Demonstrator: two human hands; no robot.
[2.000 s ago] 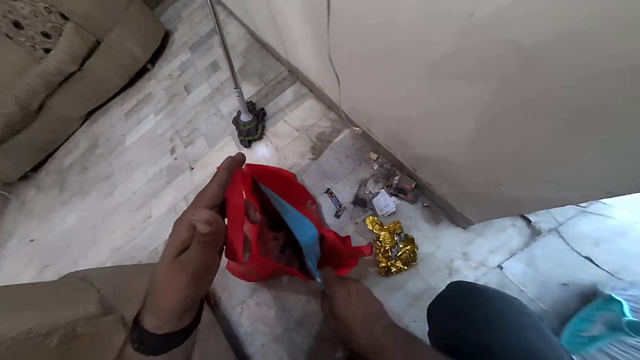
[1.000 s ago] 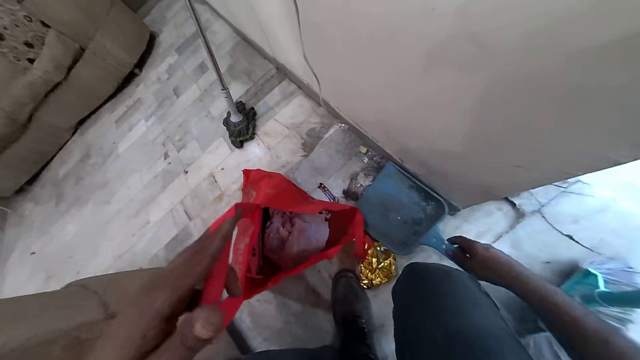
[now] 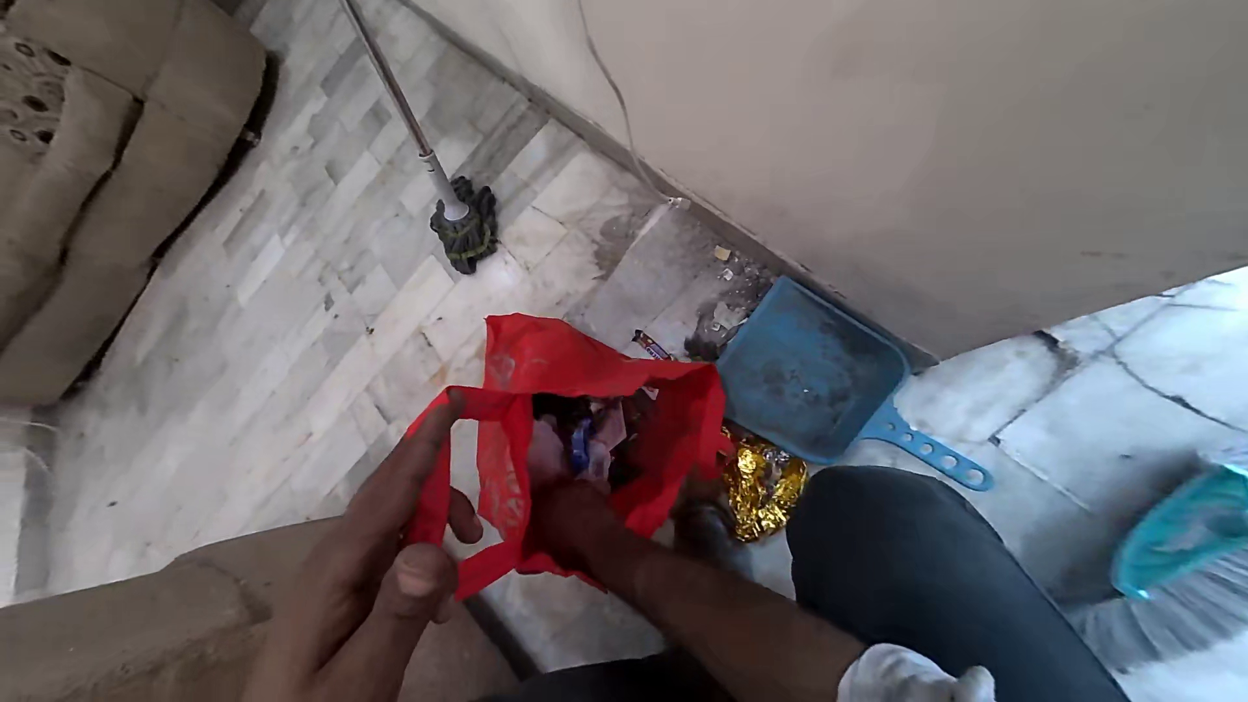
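My left hand (image 3: 390,546) holds the handle loop of a red fabric bag (image 3: 575,346), whose mouth faces up toward me. Inside the bag lie pale and dark scraps and a blue wrapper (image 3: 581,447). My right hand (image 3: 570,517) reaches down into the bag; its fingers are hidden, so whether they grip anything cannot be told. Right of the bag a blue plastic dustpan (image 3: 814,370) rests on the floor, touched by neither hand. A crumpled gold foil wrapper (image 3: 760,487) lies between the bag and my knee.
Dirt and scraps (image 3: 726,312) lie along the wall (image 3: 926,146), with a small wrapper (image 3: 650,345) near the bag. A mop (image 3: 464,224) stands on the tiled floor. A sofa (image 3: 117,195) is at the left, and a broom (image 3: 1170,585) with a teal part at the lower right.
My right hand has let go of the dustpan's handle and moved left into the bag. Two seconds ago the dustpan was at the bag's mouth; now it lies on the floor.
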